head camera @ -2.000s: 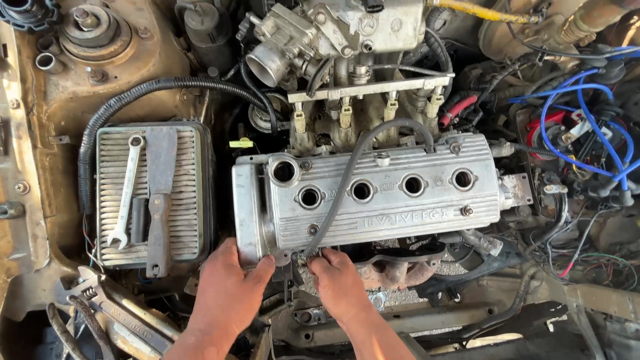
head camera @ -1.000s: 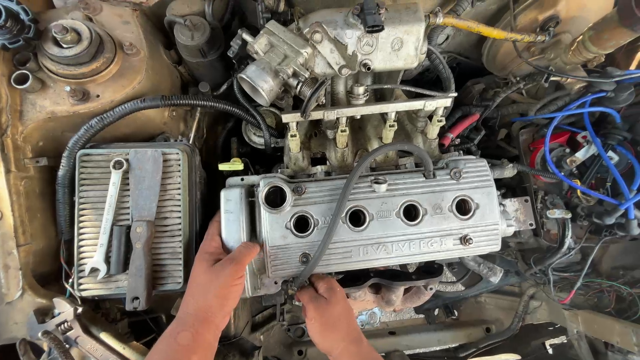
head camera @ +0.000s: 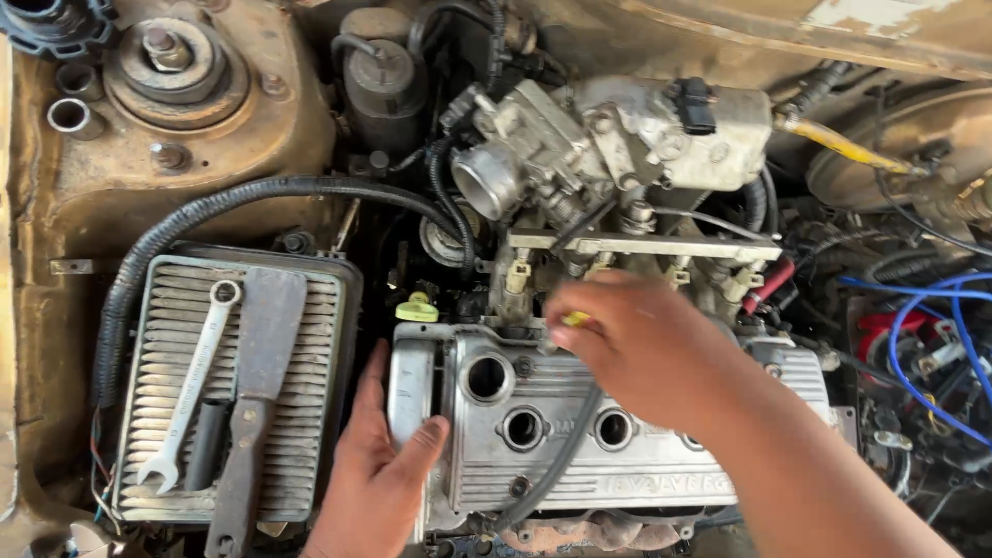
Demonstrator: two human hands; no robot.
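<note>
A silver valve cover (head camera: 542, 473) lies on the engine, with round spark plug holes. My left hand (head camera: 380, 457) presses against its left end, thumb on the top edge and fingers along the side. Over the cover's back edge, my right hand (head camera: 620, 333) is blurred, its fingers pinched near a small yellow piece (head camera: 576, 318); whether it grips that piece is not clear. A black rubber hose (head camera: 562, 457) curves across the cover and passes out of sight under my right hand. The yellow dipstick handle (head camera: 417, 308) stands behind the cover's left corner.
A combination wrench (head camera: 198, 372), a scraper (head camera: 267, 341) and a short black tube (head camera: 208, 446) lie on the pleated air filter (head camera: 310, 403) at left. Behind the cover are the fuel rail (head camera: 643, 246) and throttle body (head camera: 488, 182). Blue cables (head camera: 899, 333) loop at right.
My right hand has moved from the cover's front edge up to its back edge, near the fuel rail. My left hand remains at the left end. The view has come closer.
</note>
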